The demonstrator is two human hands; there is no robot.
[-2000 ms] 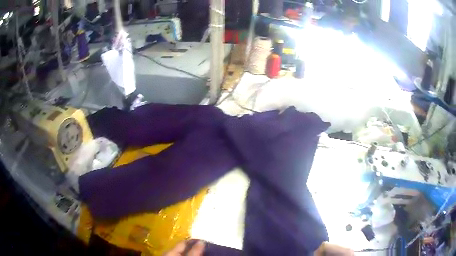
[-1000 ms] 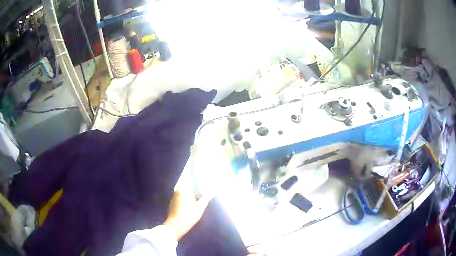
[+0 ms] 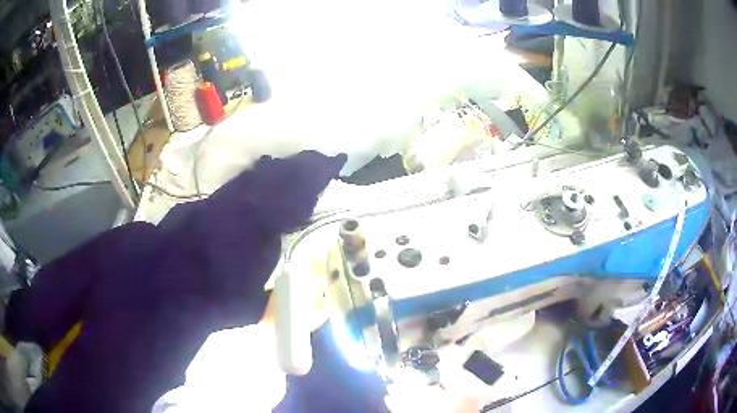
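Note:
The dark purple garment [image 3: 153, 282] lies bunched left of the white and blue sewing machine [image 3: 501, 234]. More purple cloth shows below the machine's left end, near the brightly lit needle area. My left hand [image 3: 265, 323] reaches from a pale sleeve over the garment to behind the machine's left end; its fingers are hidden there. My right hand [image 3: 436, 400] shows only as a washed-out patch at the bottom edge, right of the needle area; its grip cannot be seen.
Blue-handled scissors [image 3: 575, 371] and an open tan box of small tools [image 3: 638, 355] are at the right. A black rectangle [image 3: 483, 366] lies on the bed. A white tape [image 3: 661, 278] hangs over the machine. A red cone [image 3: 210, 103] stands back left. Glare hides the back.
The view has turned right from the spread garment to the machine, which now appears closer. My left hand has gone behind the machine's left end. My right hand shows slightly more.

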